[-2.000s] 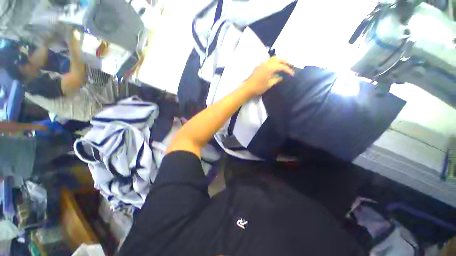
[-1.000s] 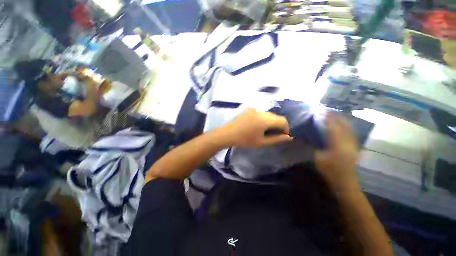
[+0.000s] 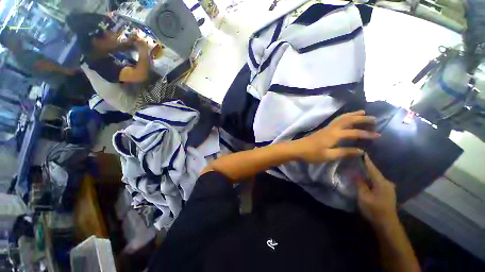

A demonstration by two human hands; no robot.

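The light grey garment body (image 3: 314,61) with dark stripes drapes over the table in front of me. A plain navy panel (image 3: 425,151) lies to its right, under the lamp glare by the sewing machine head (image 3: 445,85). My left hand (image 3: 340,138) lies flat on the cloth where grey meets navy, fingers spread towards the machine. My right hand (image 3: 376,194) is below it, thumb and fingers pinching the cloth edge near my body. The needle area is hidden by glare.
A heap of striped garments (image 3: 159,151) is at the left beside the table (image 3: 212,69). A person (image 3: 114,64) sits at another machine (image 3: 173,26) at the upper left. A white box (image 3: 93,255) stands at the lower left. The table's front edge runs at the lower right.
My right hand came into view and moved from the navy cloth by the machine down to the cloth edge. My left hand opened out flat. More striped garment body now shows spread on the table.
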